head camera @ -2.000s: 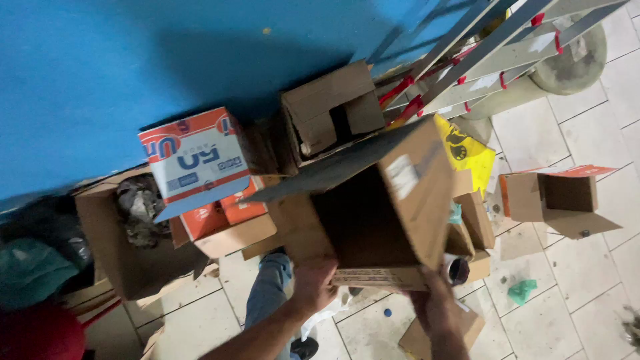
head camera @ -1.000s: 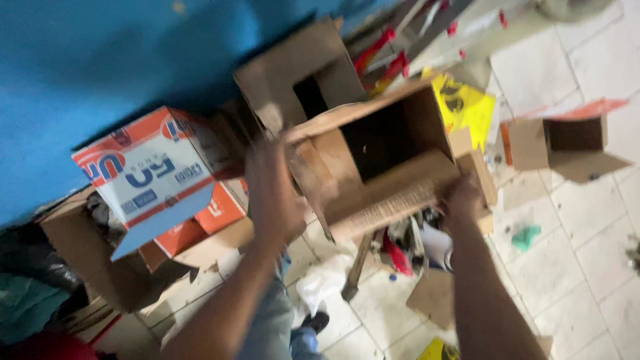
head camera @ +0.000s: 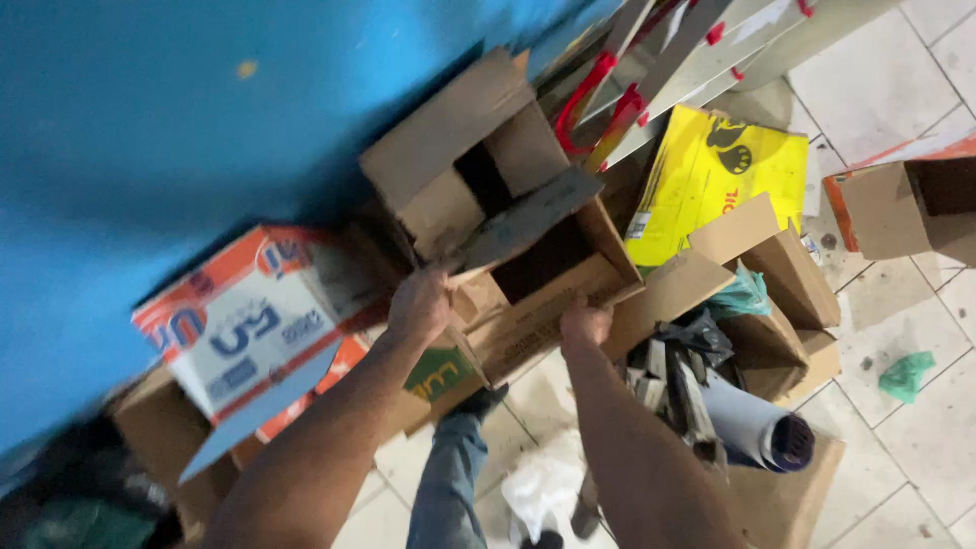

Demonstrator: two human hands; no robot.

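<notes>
My left hand (head camera: 421, 303) grips the left edge of an opened cardboard box (head camera: 534, 328), and my right hand (head camera: 585, 323) holds its near flap, which bears print. The box is tilted, with its dark inside facing me. Right behind it, against the wall, stands a larger cardboard box (head camera: 450, 145) with partly folded flaps. Below the held box, part of a green-printed carton (head camera: 446, 374) shows. To the left is a white and orange printed carton (head camera: 252, 328) with a flap hanging out.
A yellow carton (head camera: 717, 183), a box of scraps with a rolled sheet (head camera: 743, 419) and a green plastic bag (head camera: 907, 376) lie right. A metal ladder (head camera: 648, 84) leans by the blue wall (head camera: 152, 114). Another box (head camera: 884, 210) sits far right; a white plastic bag (head camera: 541, 480) lies near my feet.
The held box has gone down among the other boxes, beside the larger one at the wall. My left hand, blurred and off to the side a second ago, is now on its left edge.
</notes>
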